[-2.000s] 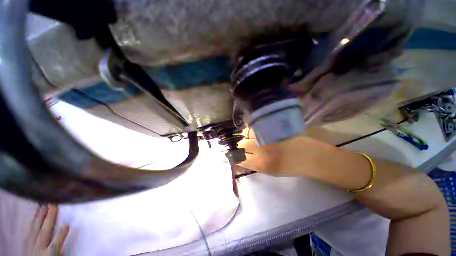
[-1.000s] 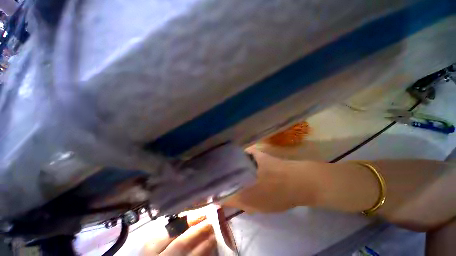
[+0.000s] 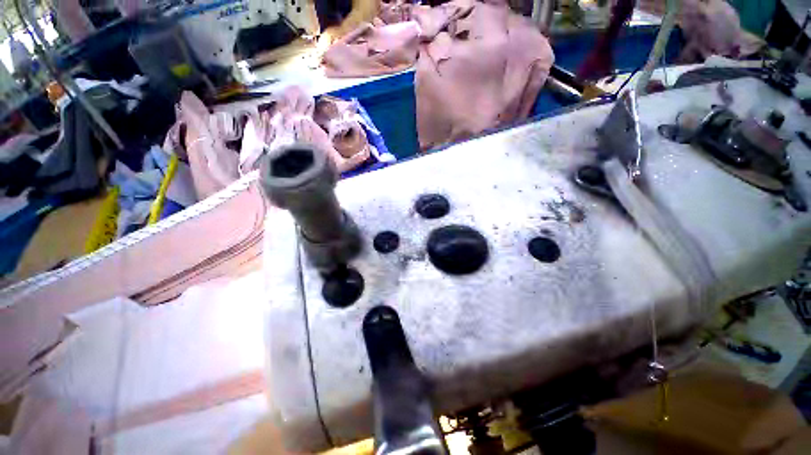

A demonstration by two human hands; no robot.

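The white sewing machine head (image 3: 498,293) fills the middle, seen from above, with black plugs and a grey knurled post (image 3: 307,195). Pale garment panels (image 3: 178,342) with a pink band lie left of it. A layered stack of pink cut pieces (image 3: 200,240) lies behind them. A blurred skin-toned patch at the bottom edge beside the head may be part of my left hand (image 3: 253,439); its fingers cannot be made out. Part of my right arm shows at the lower right; my right hand is hidden by the head. The needle area is also hidden.
Draped pink cloth (image 3: 485,67) and bundled pink pieces (image 3: 298,129) lie beyond the head. A curved metal bar (image 3: 405,409) juts from its front. A thread hangs at its right side. Small dark snips (image 3: 754,350) lie at the right.
The view has swung up and over the machine head, from its underside to its top. The fingers and bangled wrist seen before are now out of sight or hidden.
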